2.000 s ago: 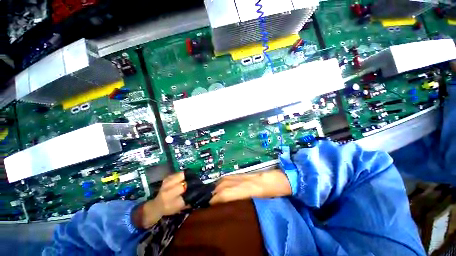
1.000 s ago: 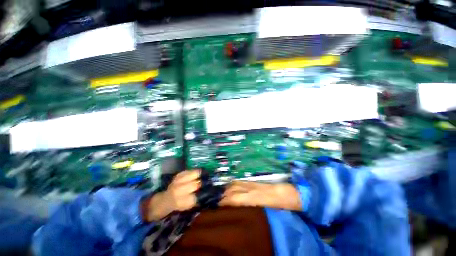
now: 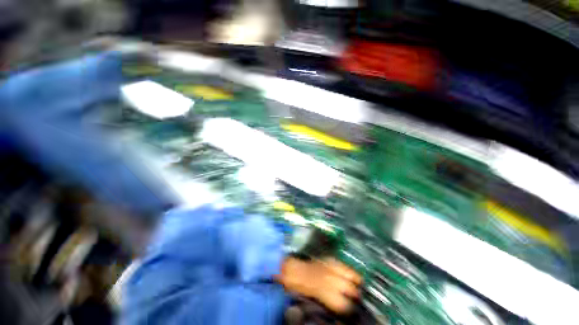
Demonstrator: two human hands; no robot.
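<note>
The picture is strongly blurred. Green circuit boards lie in a slanting row, with a long white-silver heatsink on one and another at the lower right. Yellow strips show at the feet of the rear heatsinks. My left hand, in a blue sleeve, is at the lower middle by the boards' near edge, its fingers bent. Dark material is beside and below it; whether the hand grips it cannot be told. My right hand is not in view.
Another person's blue sleeve reaches toward the boards at the upper left. Behind the row are dark shelving, a red heap and a dark blue heap. The bench's pale rear edge runs behind the boards.
The view has swung to the left and tilted. My right hand has gone out of view, and the other person's sleeve and the red heap now show.
</note>
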